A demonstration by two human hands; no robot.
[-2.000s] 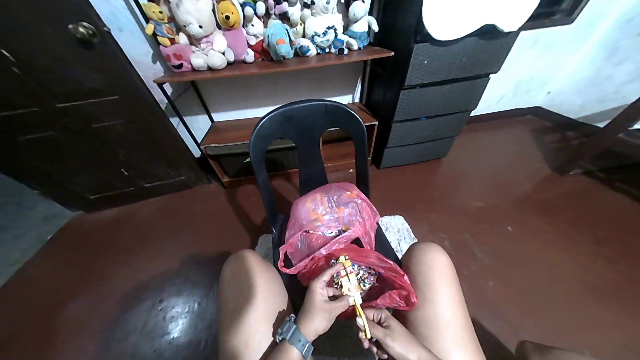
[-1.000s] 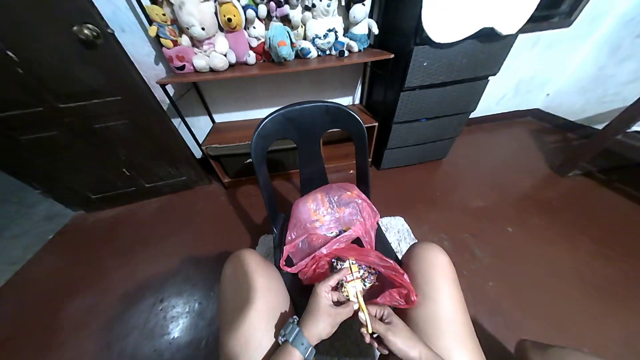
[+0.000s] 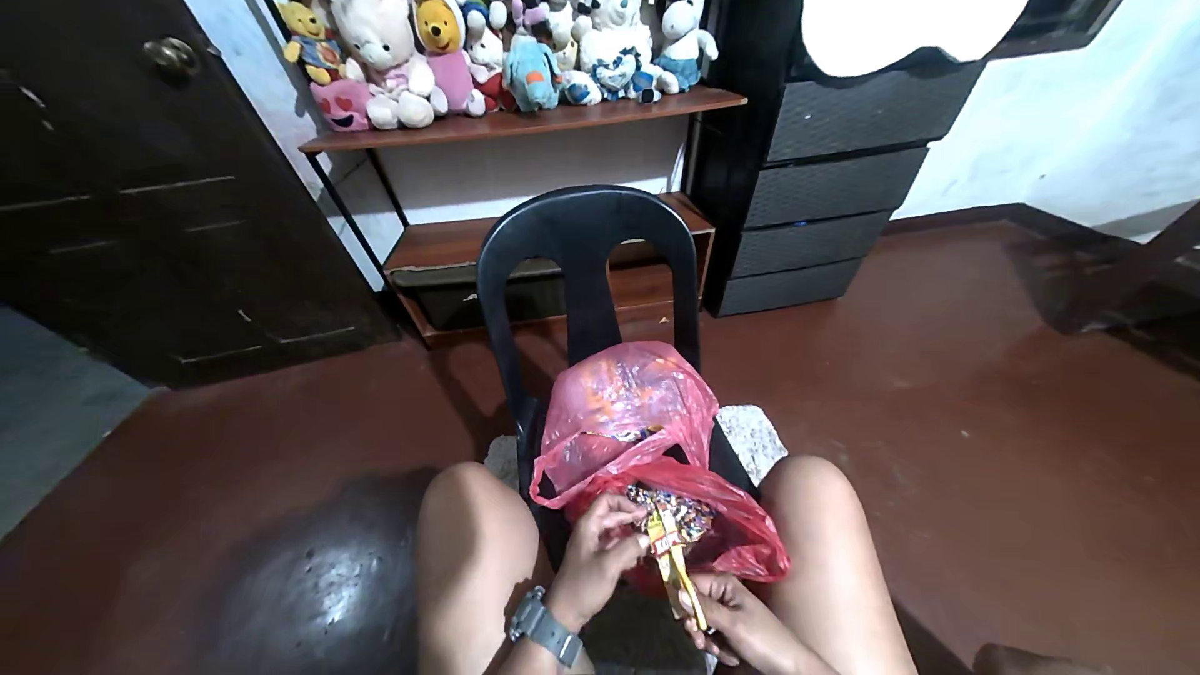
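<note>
My left hand (image 3: 605,553), with a grey watch (image 3: 546,626) on its wrist, pinches the upper part of a folded yellow strip (image 3: 670,553), which looks like wrapper material. My right hand (image 3: 727,614) grips the strip's lower end. Behind the strip, an open red plastic bag (image 3: 741,525) holds many small shiny multicoloured pieces (image 3: 689,516), too small to identify. A fuller pink plastic bag (image 3: 633,403) rests just beyond it on the seat of a black plastic chair (image 3: 591,220).
My bare knees flank the chair seat. Behind the chair stands a wooden shelf (image 3: 525,122) with several plush toys (image 3: 450,56). A dark drawer unit (image 3: 820,192) is right of the shelf, and a dark door (image 3: 141,216) is at left. Red floor (image 3: 984,412) surrounds the chair.
</note>
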